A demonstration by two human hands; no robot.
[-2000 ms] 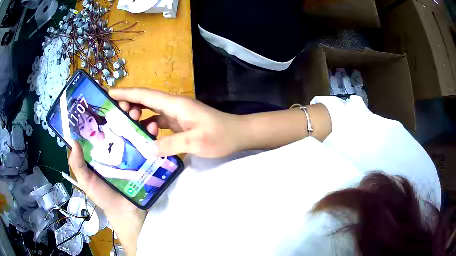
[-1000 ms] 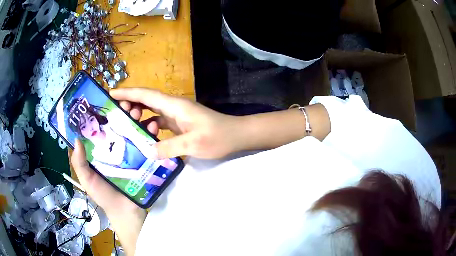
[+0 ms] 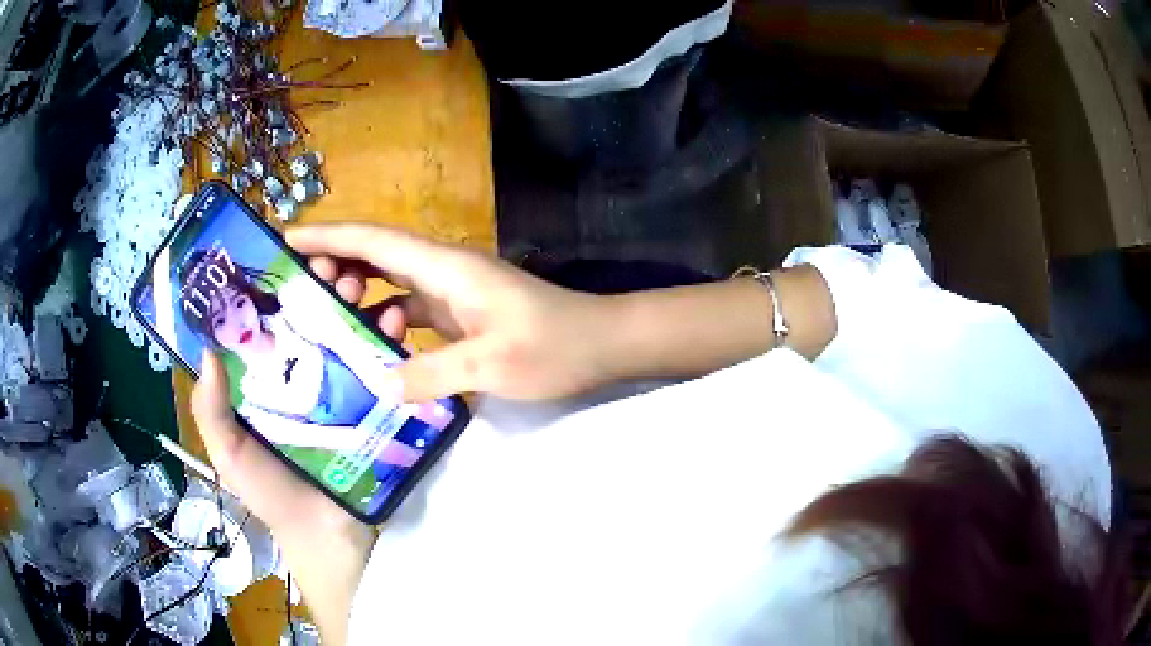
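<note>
A black-edged smartphone [image 3: 297,360] with a lit portrait wallpaper showing 11:07 is tilted above the bench edge. My left hand [image 3: 259,473] comes from the bottom and holds the phone's lower left side, its thumb along the edge. My right hand [image 3: 499,322], with a bracelet at the wrist, holds the phone's right side. Its fingers are bent at the edge and its thumb lies over the lower screen. The left fingers behind the phone are hidden.
Yellow bench [image 3: 398,139] bears silver parts with wires [image 3: 246,107], white flat pieces [image 3: 133,189] and white housings [image 3: 107,505] with cables. A white housing [image 3: 372,15] lies at the top. A cardboard carton [image 3: 966,189] holds white parts. Another person's dark clothing [image 3: 574,32] is nearby.
The other person's dark clothing with the white hem has shifted left and up. The phone and my left hand have moved slightly right. My right hand has barely moved.
</note>
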